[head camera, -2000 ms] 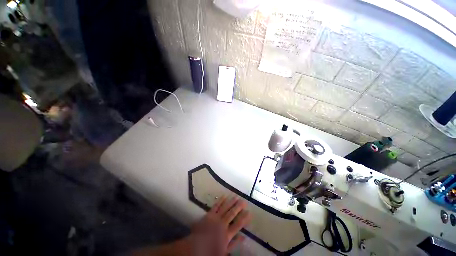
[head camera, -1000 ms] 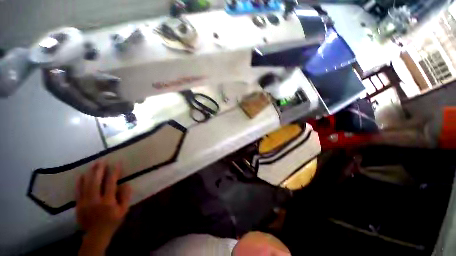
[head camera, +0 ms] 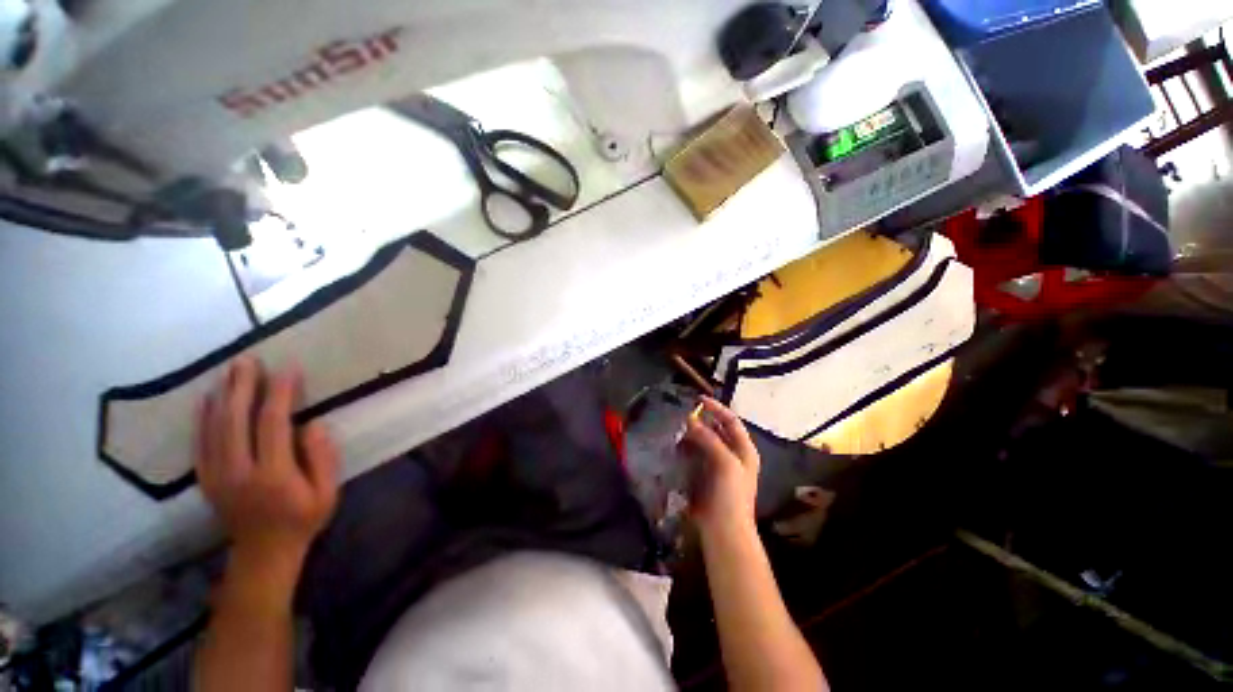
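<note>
A cream panel with a dark border (head camera: 358, 325) lies flat on the white machine table, in front of the needle area. My left hand (head camera: 264, 453) rests flat on the panel's near edge, left of its middle, fingers slightly apart. My right hand (head camera: 717, 460) is off the table's front edge, beside the stool, with its fingers curled; whether it holds anything small is unclear. More cream panels with dark borders (head camera: 852, 358) lie on the yellow-topped stool (head camera: 886, 430).
The sewing machine head (head camera: 473, 41) spans the top. Black-handled scissors (head camera: 507, 169) and a brown block (head camera: 723, 160) lie on the machine bed. A grey control box (head camera: 879, 162) is at its right. A red stool (head camera: 1001, 257) stands behind the yellow one.
The view has swung right and closer to the machine. My right hand has come into view by the stool. My left hand stays on the panel.
</note>
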